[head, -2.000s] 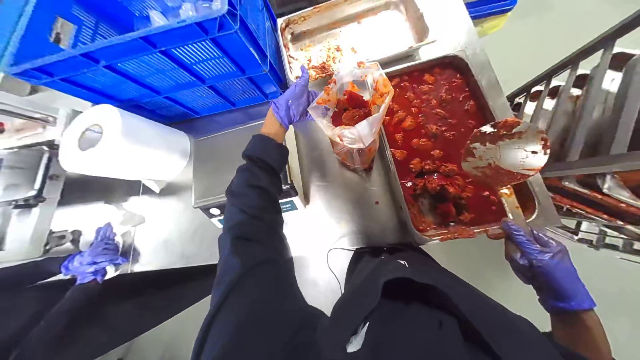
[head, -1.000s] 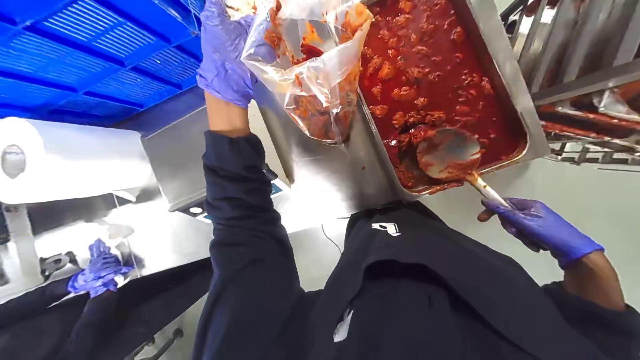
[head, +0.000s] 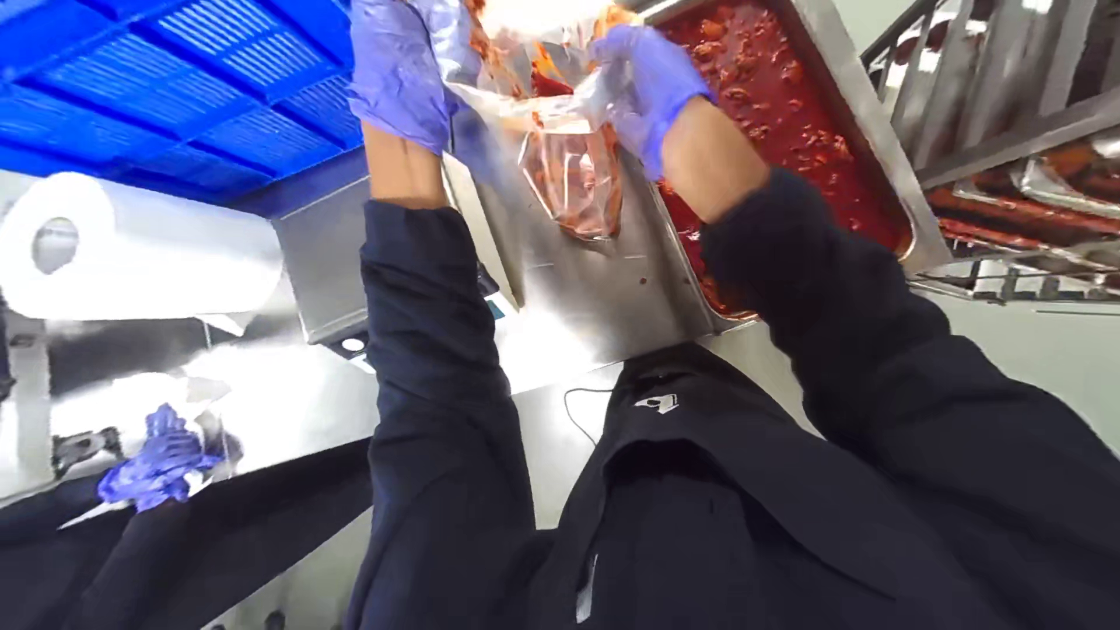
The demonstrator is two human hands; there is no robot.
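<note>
Both my hands, in purple gloves, grip the rim of a clear plastic bag [head: 573, 175] with red, saucy food in it. My left hand [head: 401, 74] holds the rim's left side, and my right hand [head: 652, 87] pinches its right side. The bag hangs over the bare steel table, its lower part smeared orange-red inside. Just right of it is a deep steel pan [head: 840, 105] of red sauce with chunks of food, partly hidden by my right arm. The ladle does not show.
A blue plastic crate [head: 201, 87] stands at the upper left. Beneath it are a white paper roll [head: 166, 245] and a steel scale [head: 328, 254]. A co-worker's gloved hands [head: 162, 459] are at the lower left. A metal rack [head: 1006, 114] with trays stands at the right.
My right hand has let go of the ladle and moved left from the pan's near corner to the bag's rim, which it now grips. My left hand stays on the bag. The view has shifted.
</note>
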